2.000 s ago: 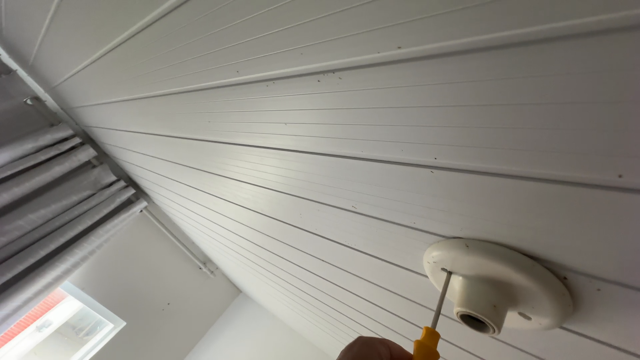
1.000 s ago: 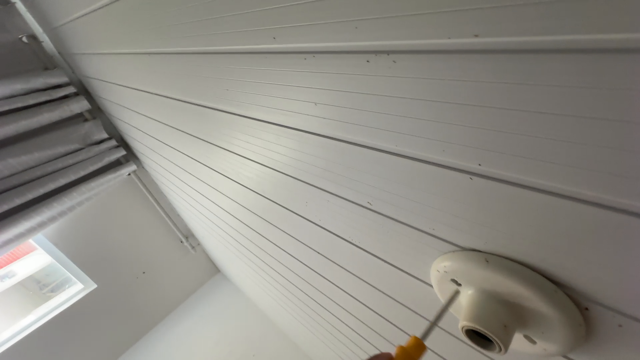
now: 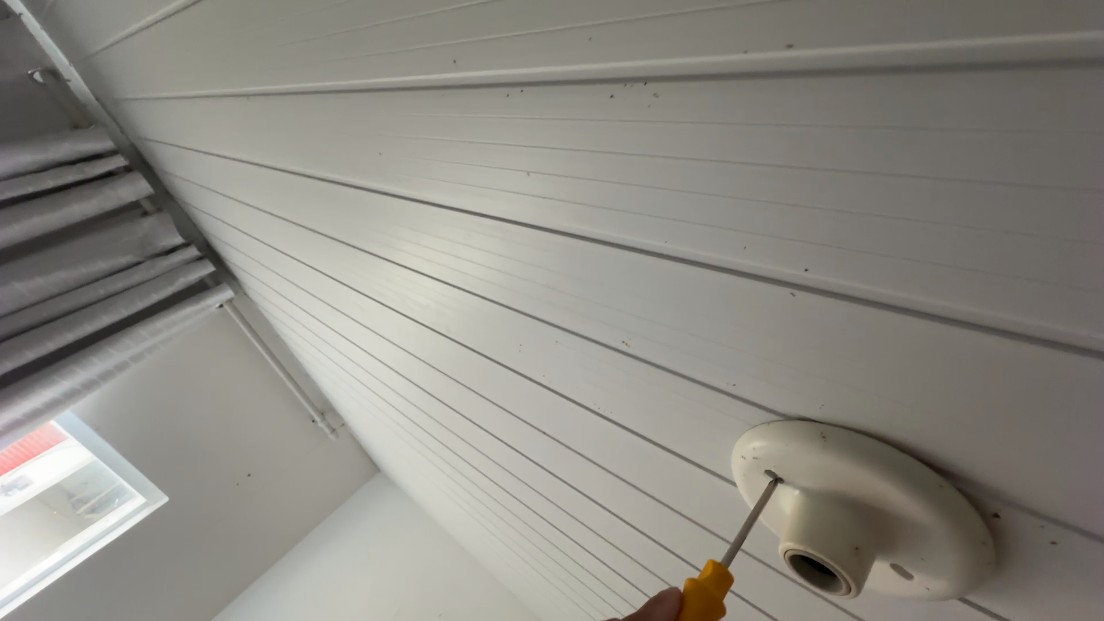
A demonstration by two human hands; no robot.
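Note:
A screwdriver with a yellow handle is held at the bottom edge of the view by one hand, of which only a fingertip or two shows; which hand it is cannot be told for certain, though it looks like my right. The metal shaft points up, and its tip meets the slot-like screw hole near the left rim of a round, off-white lamp holder mounted on the ceiling. The open socket of the holder faces down, and a second hole lies on its other side. My left hand is out of view.
White grooved ceiling panels with small dark specks surround the holder. At the left, grey curtains hang near a window. A thin rod or pipe runs close to where wall and ceiling meet.
The screwdriver tip, just below the hole one second ago, is now at the hole. Its handle and the fingertip show a little more than one second ago.

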